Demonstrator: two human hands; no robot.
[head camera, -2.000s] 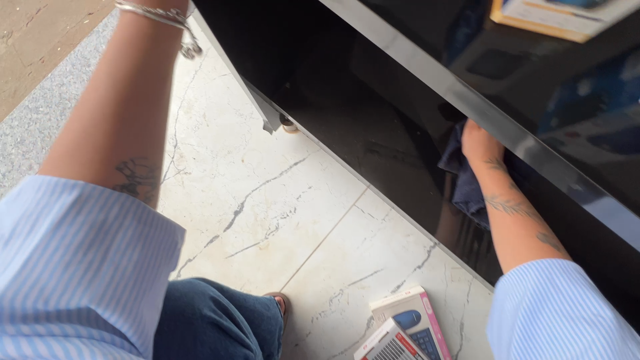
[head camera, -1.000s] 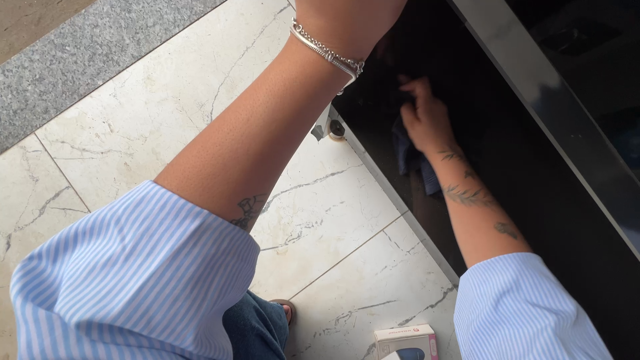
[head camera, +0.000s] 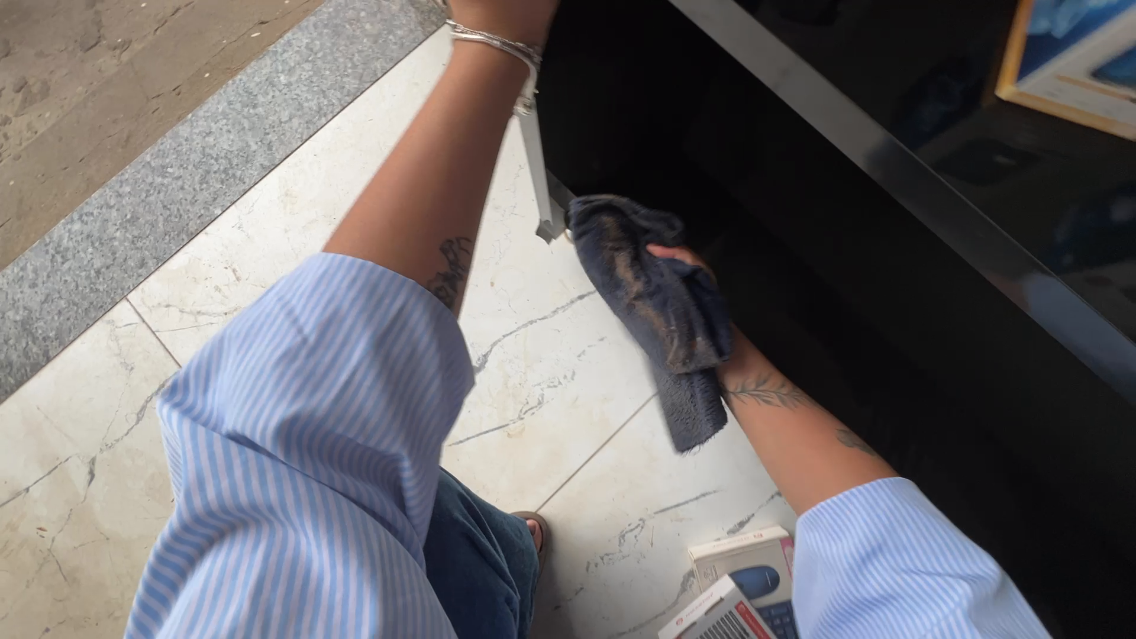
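Note:
My right hand (head camera: 688, 262) grips a dark blue-grey cloth (head camera: 626, 284) with brownish dirt on its face. The cloth is bunched, and its lower end hangs over the tiled floor. It lies in front of the edge of a glossy black cabinet panel (head camera: 825, 293). At the top edge of the view, my left hand (head camera: 506, 16) shows only in part, near the upper end of the panel; its fingers are out of frame. A silver bracelet is on that wrist.
Product boxes (head camera: 741, 568), one picturing a mouse, lie on the marble-patterned tiles (head camera: 550, 399) near my foot. A metal strip (head camera: 887, 151) edges the black surface, with another box (head camera: 1074, 67) at upper right. A metal bracket (head camera: 543, 191) projects by the panel. A granite edge (head camera: 204, 160) borders bare ground.
My right hand, earlier against the black panel with the cloth, has come away toward the floor side, and the cloth's dirty face now shows. The view has shifted.

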